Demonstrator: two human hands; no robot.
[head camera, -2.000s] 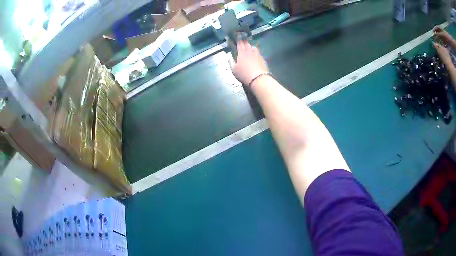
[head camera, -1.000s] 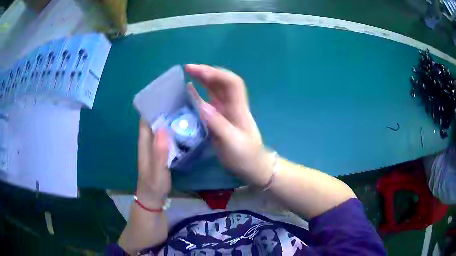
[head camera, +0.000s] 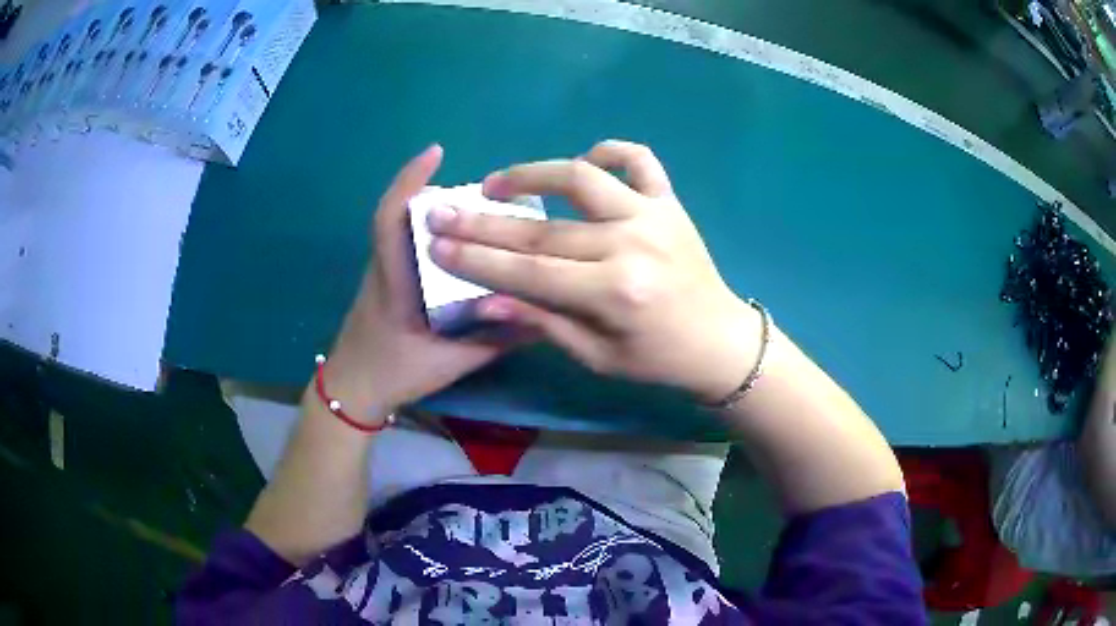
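A small white product box (head camera: 455, 289) is held above the green bench top, in front of me. Its white lid lies flat and closed on top. My left hand (head camera: 394, 294) grips the box from the left side and below, with its thumb or finger up along the left edge. My right hand (head camera: 600, 263) lies over the lid, two fingers pressed flat on it and other fingers at the right side. The contents are hidden under the lid.
Closed pale-blue boxes (head camera: 159, 67) stand in tight rows on the white table (head camera: 92, 251) at left. A glossy black heap (head camera: 1055, 306) lies at right by a neighbouring person's arm. Thin dark pieces lie near it. The conveyor (head camera: 881, 49) runs beyond the white edge strip.
My right hand has come back from the far side of the conveyor. The box, open with its lid up a second ago, is now closed, with my right fingers on the lid.
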